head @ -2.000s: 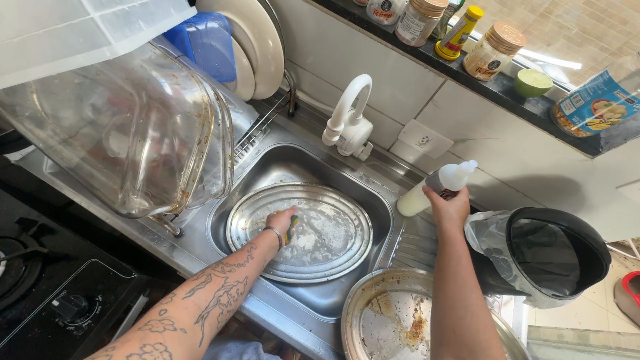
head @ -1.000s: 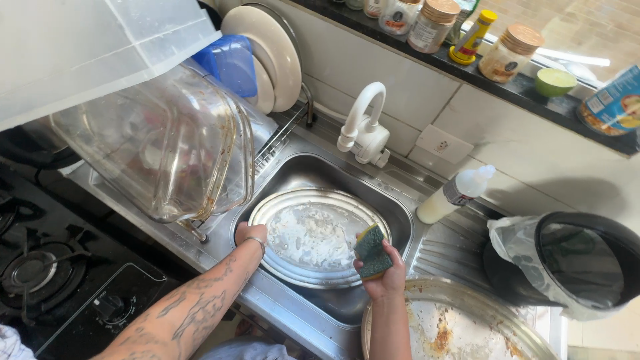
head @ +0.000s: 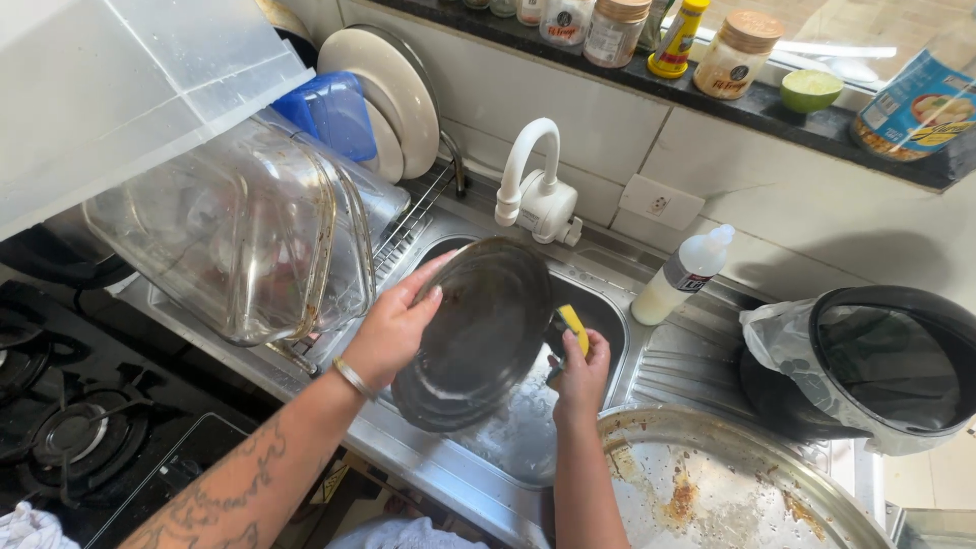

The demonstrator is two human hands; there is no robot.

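Observation:
My left hand [head: 393, 332] grips the rim of an oval metal platter [head: 484, 328], tilted up above the steel sink [head: 526, 457], its dark underside showing. On the platter's right side, my right hand [head: 581, 366] holds a yellow and green sponge [head: 573, 329] by the edge; whether the sponge touches the metal I cannot tell. Behind the sink stands a white faucet [head: 534, 183]. A plastic bottle of pale liquid [head: 675, 282] stands right of the basin. A larger stained metal tray [head: 709, 473] lies at the lower right, partly behind my right forearm.
Glass baking dishes [head: 229, 244], a clear plastic bin [head: 137, 84], a blue container [head: 328, 114] and plates [head: 385, 84] crowd the rack at left. A black gas stove [head: 76, 435] lies lower left, a lined black bin [head: 884, 366] at right. Jars [head: 736, 57] line the ledge.
The platter lay in the sink and is now lifted and tilted, underside showing. My right hand held the bottle two seconds ago, then the sponge, which was under my left hand at first.

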